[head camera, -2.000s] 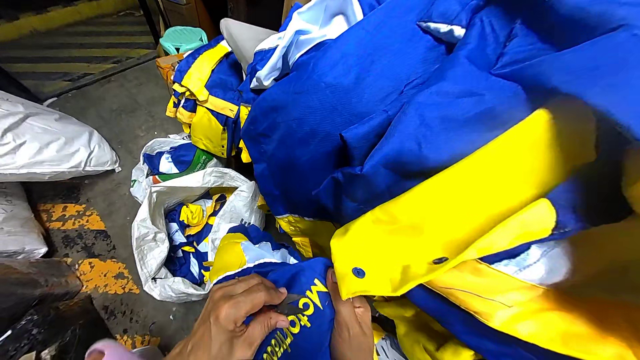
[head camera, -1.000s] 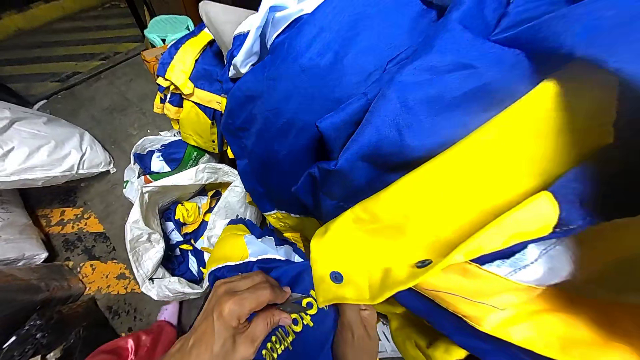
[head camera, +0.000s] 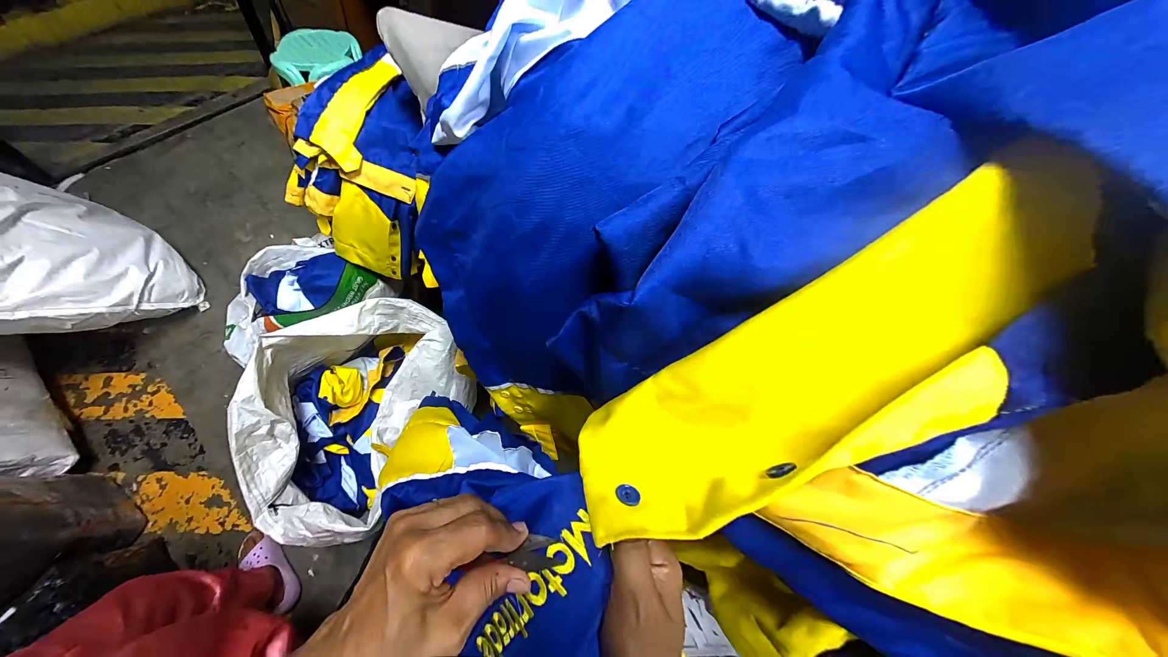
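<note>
Blue fabric (head camera: 511, 497) with yellow embroidered lettering lies between my two hands at the bottom centre. My left hand (head camera: 438, 566) has its thumb and index finger pinched around a small, dark metal tool (head camera: 538, 550), whose kind I cannot make out, over the blue fabric. My right hand (head camera: 646, 584) is at the fabric's right edge, its fingers partly hidden under a yellow garment flap (head camera: 776, 392) with dark snap buttons. Behind the flap, a large blue garment (head camera: 657, 182) spreads across the upper right.
A white woven sack (head camera: 251, 438) of blue, yellow and white scraps stands left of my hands, with another sack (head camera: 239, 315) behind it. Folded blue-yellow garments (head camera: 365, 155) and a teal plastic stool (head camera: 315, 55) are farther back. A full white sack (head camera: 91, 255) lies left; a person's red-clothed leg (head camera: 164, 611) is below.
At the lower left, the red-clothed leg and a lilac clog show more fully than two seconds ago. Both hands have stayed at the lettered blue fabric.
</note>
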